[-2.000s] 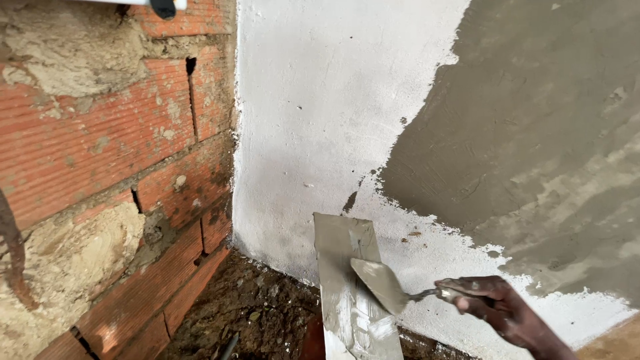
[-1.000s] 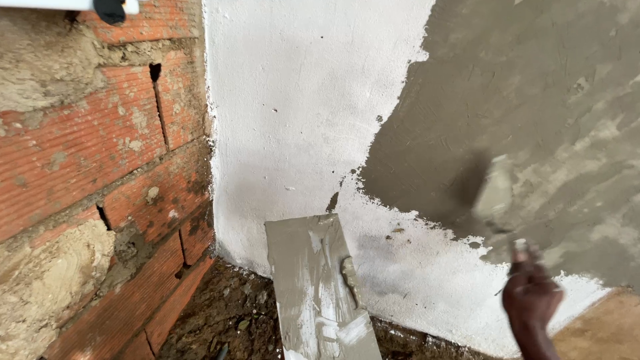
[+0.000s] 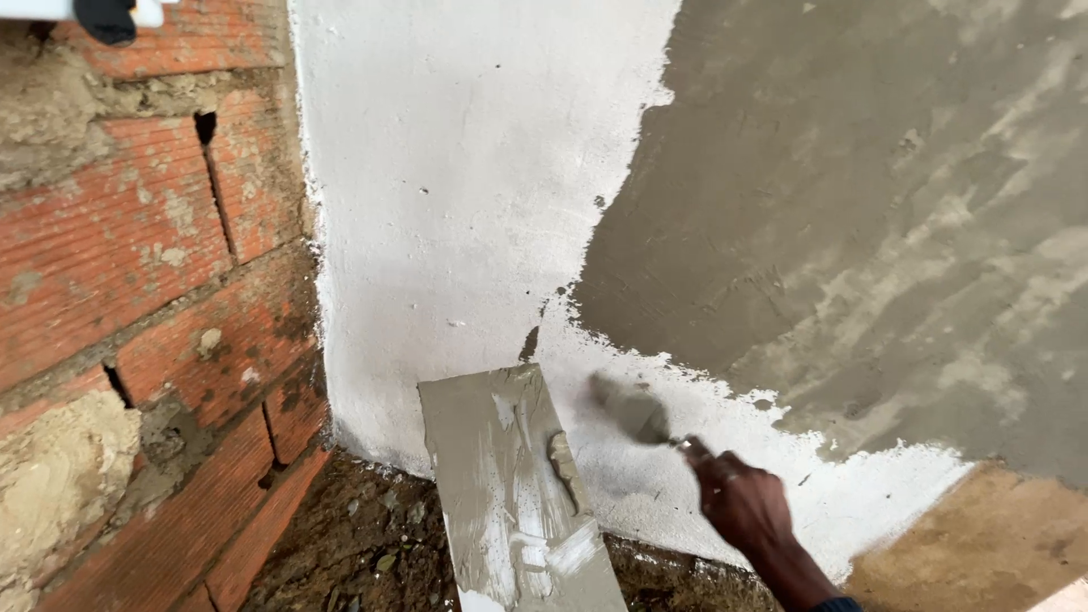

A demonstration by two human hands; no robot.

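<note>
My right hand [image 3: 748,506] grips the handle of a trowel [image 3: 633,410], whose blurred blade is in front of the white part of the wall [image 3: 459,221]. Left of it, a long flat board [image 3: 484,442] smeared with grey and white plaster slants up from the bottom edge. A ridge of grey plaster [image 3: 568,472] lies along the board's right edge. Grey plaster [image 3: 731,246] covers the upper right of the wall with a ragged border. My left hand is not visible; what supports the board is hidden below the frame.
A wall of orange hollow bricks [image 3: 110,238] with rough mortar meets the plastered wall at a corner on the left. Dark, littered soil [image 3: 365,535] runs along the foot. A white object [image 3: 149,12] with a black part shows at the top left. Tan ground [image 3: 977,535] is at the lower right.
My right hand first had the trowel over the board, then up at the grey plaster. The trowel is now lower and further left, between the grey plaster and the board.
</note>
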